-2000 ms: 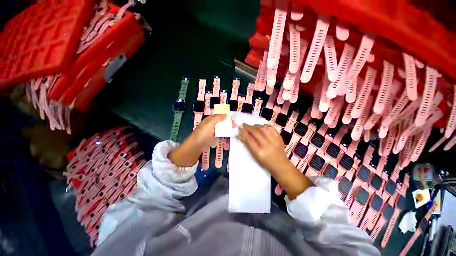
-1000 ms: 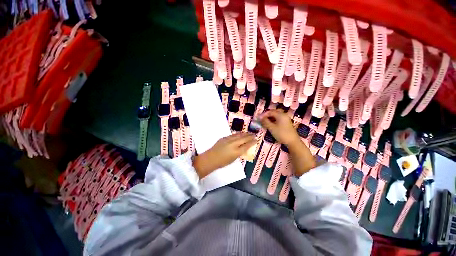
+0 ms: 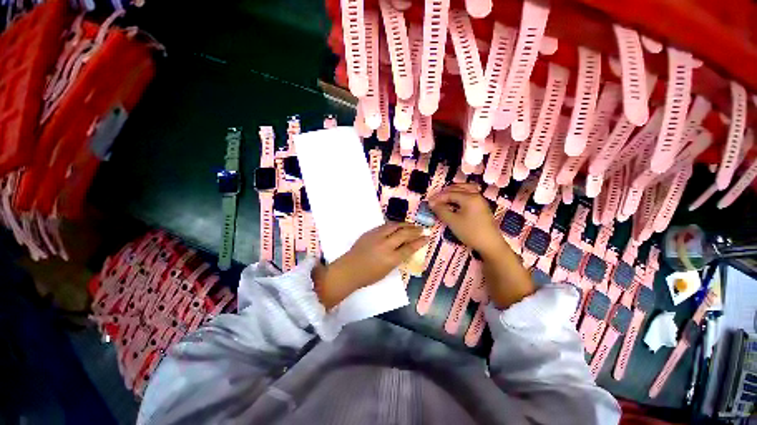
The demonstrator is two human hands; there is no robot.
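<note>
Pink-strapped smartwatches (image 3: 398, 209) lie in close rows on the bench. A long white sheet (image 3: 336, 178) lies slanted across some of them. My left hand (image 3: 378, 253) rests over the sheet's lower part, a small pale-yellow piece (image 3: 417, 261) tucked at its fingers. My right hand (image 3: 466, 217) has its fingertips together at a watch with a pale bluish face (image 3: 425, 214), just above my left fingertips. Whether these fingertips hold a thin film is too small to tell. Several faces to the right look greyer (image 3: 595, 267).
Red trays (image 3: 573, 75) with hanging pink straps stand at upper right. More red trays (image 3: 83, 124) stand at left, above piled pink watches (image 3: 153, 299). A green-strapped watch (image 3: 228, 199) lies at the row's left end. A white wad (image 3: 661, 331) and a calculator (image 3: 737, 373) are at right.
Since two seconds ago, the white sheet went from upright below my hands to slanted over the watches. My right hand moved right to a watch. In the last second both hands barely moved.
</note>
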